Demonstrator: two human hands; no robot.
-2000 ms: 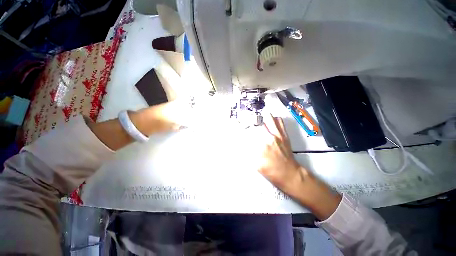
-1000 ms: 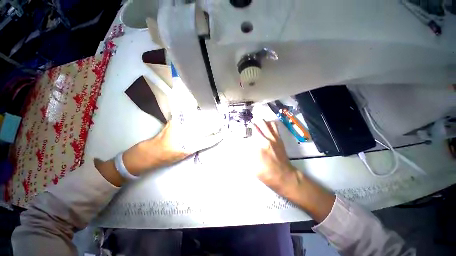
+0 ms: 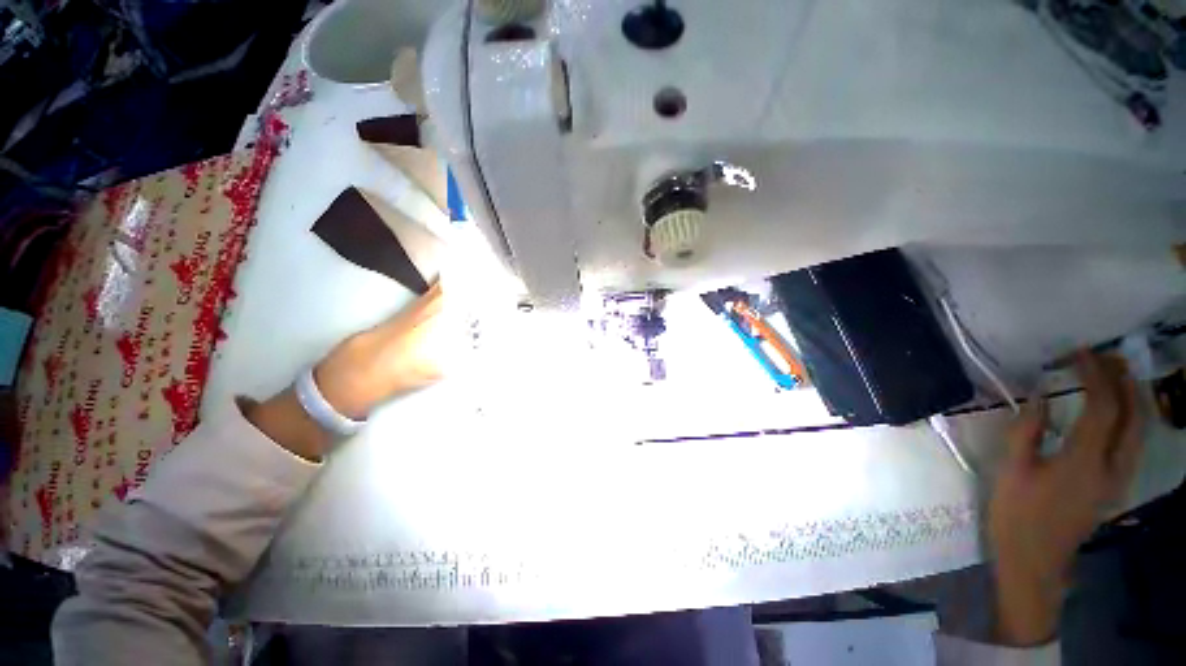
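Observation:
The white sewing machine head (image 3: 832,117) spans the top. Its presser foot and needle (image 3: 640,325) sit in glaring lamp light. My left hand (image 3: 390,354) lies flat left of the needle, its fingers bleached out; whether cloth is under them cannot be told. My right hand (image 3: 1073,449) is at the far right by the table's edge, fingers apart and slightly blurred, with nothing visible in it. Dark brown cut pieces with pale sides (image 3: 367,234) lie behind my left hand. Blue and orange thread snips (image 3: 767,345) lie right of the needle.
A black flat rectangle (image 3: 874,336) lies right of the snips, with a white cable (image 3: 975,354) beside it. A brown covering with red print (image 3: 124,338) is at left. A printed ruler (image 3: 845,535) runs along the front edge. Dark cloth hangs below.
My right hand has left the needle area and moved to the far right. My left hand has drawn back slightly left and up from its place one second ago. The view has shifted slightly.

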